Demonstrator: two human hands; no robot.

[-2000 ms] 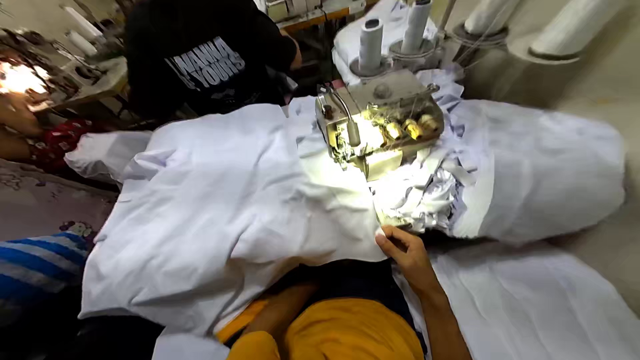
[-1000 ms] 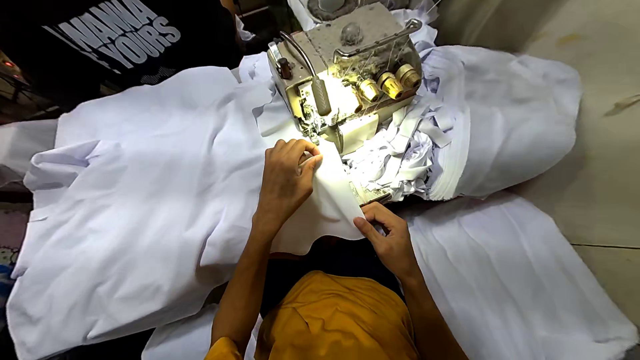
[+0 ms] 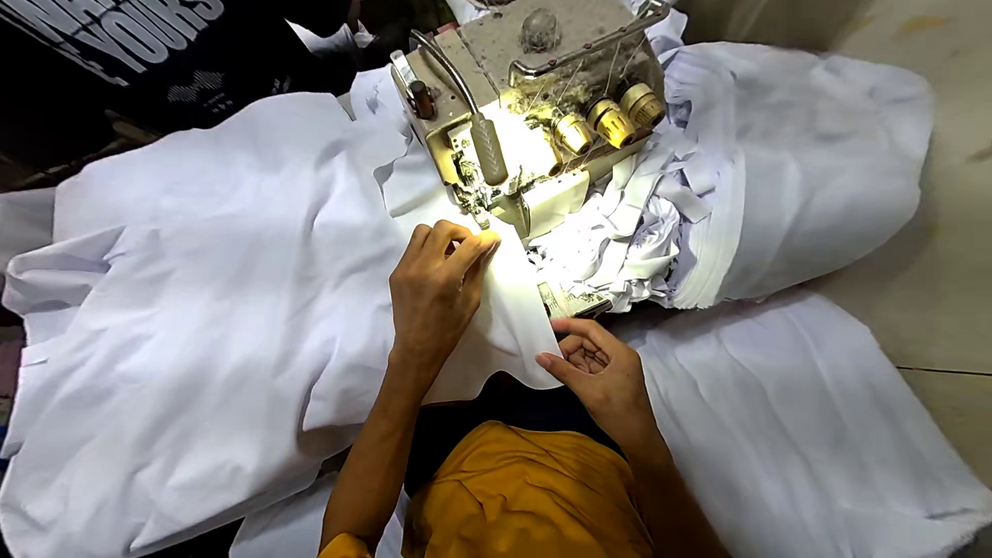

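Note:
An overlock sewing machine (image 3: 535, 101) with brass-coloured tension dials (image 3: 612, 122) and a lit gooseneck lamp (image 3: 488, 147) stands at the top centre. White fabric (image 3: 232, 294) spreads left of it, and its right part lies at the needle area. My left hand (image 3: 442, 287) pinches this fabric close in front of the presser foot, thumb against fingertips. Lower right, my right hand (image 3: 597, 364) has the fabric's edge between thumb and fingers. White fabric scraps (image 3: 620, 240) are heaped right of the machine, just above my right hand. The lamp's glare hides detail around the needles.
A thick stack of folded white fabric (image 3: 806, 170) lies right of the scraps. More white cloth (image 3: 790, 426) spreads at the lower right, over the tiled floor (image 3: 930, 310). A person in a dark printed shirt (image 3: 178, 70) is at the upper left.
My left hand, low near my lap two seconds ago, came up to the fabric at the presser foot and stays there. My right hand stays at the fabric's edge. The view has moved closer to the machine.

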